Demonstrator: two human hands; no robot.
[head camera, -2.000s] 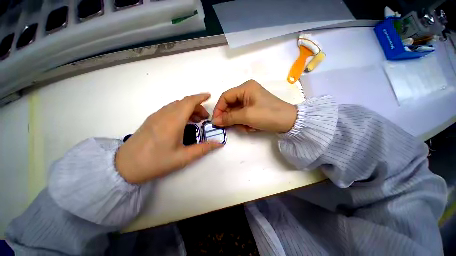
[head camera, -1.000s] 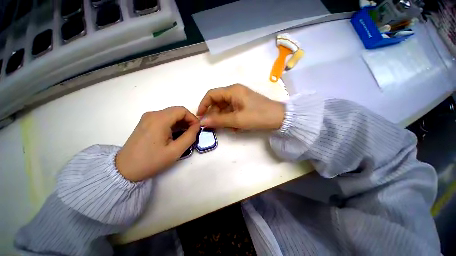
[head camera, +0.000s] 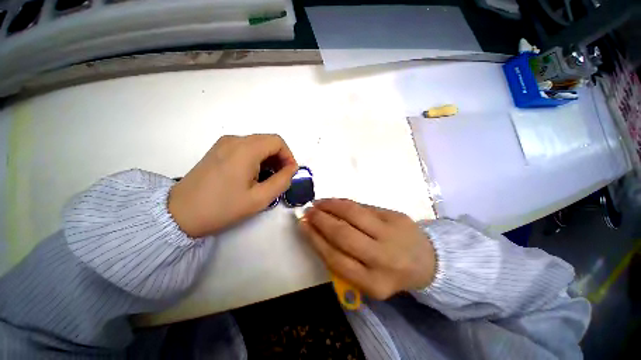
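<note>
A dark square watch body (head camera: 300, 188) with a shiny rim lies on the white board between my hands. A second dark watch body (head camera: 268, 176) lies to its left, mostly hidden by my left hand. My left hand (head camera: 235, 181) has thumb and index finger pinched together above and between the two bodies; whether something thin is between them I cannot tell. My right hand (head camera: 369, 246) is closed around the orange-handled tool (head camera: 346, 293). The handle's holed end shows below the palm, and a bit of the whitish head shows at the fingertips, at the body's lower edge.
A short yellow stick (head camera: 441, 111) lies to the upper right. A translucent sheet (head camera: 393, 34) lies beyond the board, next to the white tray (head camera: 176, 28) of watch bodies at upper left. A blue supply box (head camera: 523, 84) and a clear sheet (head camera: 555, 133) are at right.
The orange-handled tool has left its place beside the yellow stick and is in my right hand, which has moved down toward the board's front. The watch face has turned from whitish to dark.
</note>
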